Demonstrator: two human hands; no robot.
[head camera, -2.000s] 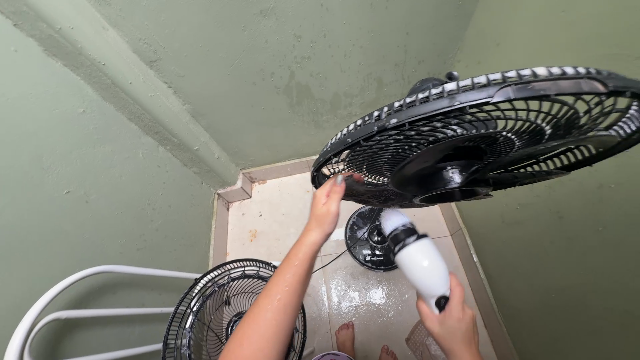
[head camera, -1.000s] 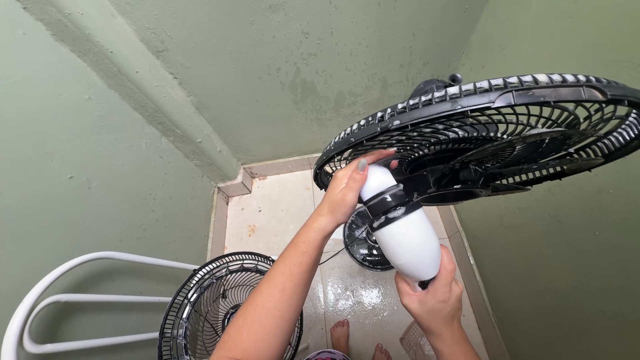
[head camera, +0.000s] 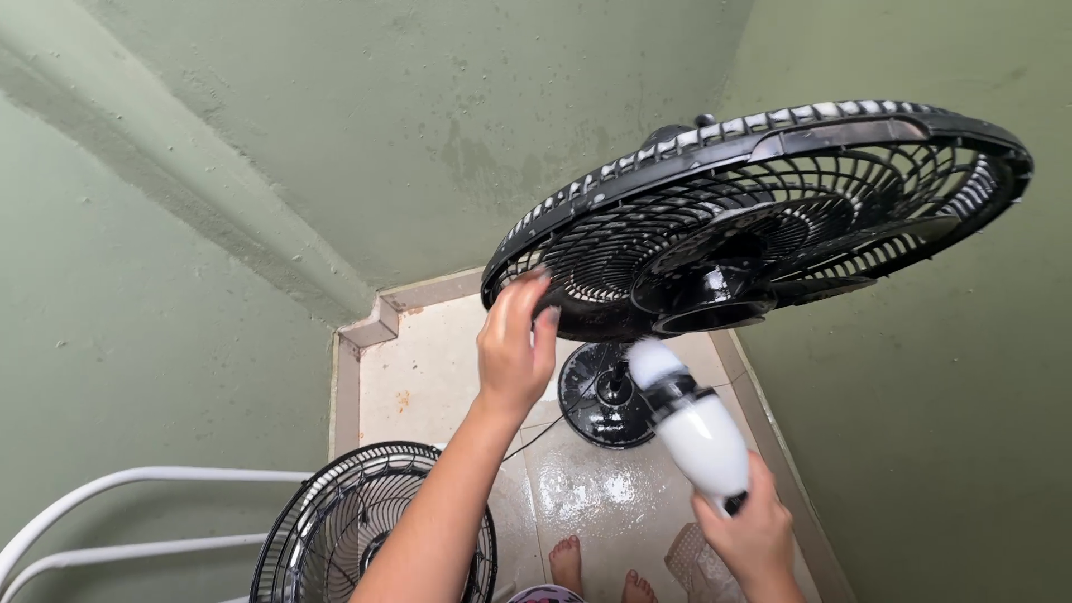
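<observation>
My right hand (head camera: 749, 523) grips a white handheld electric scrubbing brush (head camera: 703, 440) by its lower end. The brush's pale bristle head, blurred, is just below the blade of a black pedestal fan (head camera: 737, 226). Foam clings to the fan's rear grille and rim, and its front is uncovered, showing the blades and hub. My left hand (head camera: 515, 335) is at the fan's left edge, fingers apart near a blade and the grille; whether they touch is unclear. Below, the fan's round black base (head camera: 615, 398) stands on the wet floor.
A detached black fan grille (head camera: 293, 519) rests at the lower left against a white tubular metal frame (head camera: 142, 473). A thin dark cable runs from the base over the tiles (head camera: 586, 494). Green walls close in on both sides. Bare feet (head camera: 567, 561) and a patterned mat or cloth (head camera: 695, 561) are below.
The brush was up between the left hand and the fan blade a second ago; now it is lower and to the right, apart from my left hand. The left hand's fingers have moved off the brush head area.
</observation>
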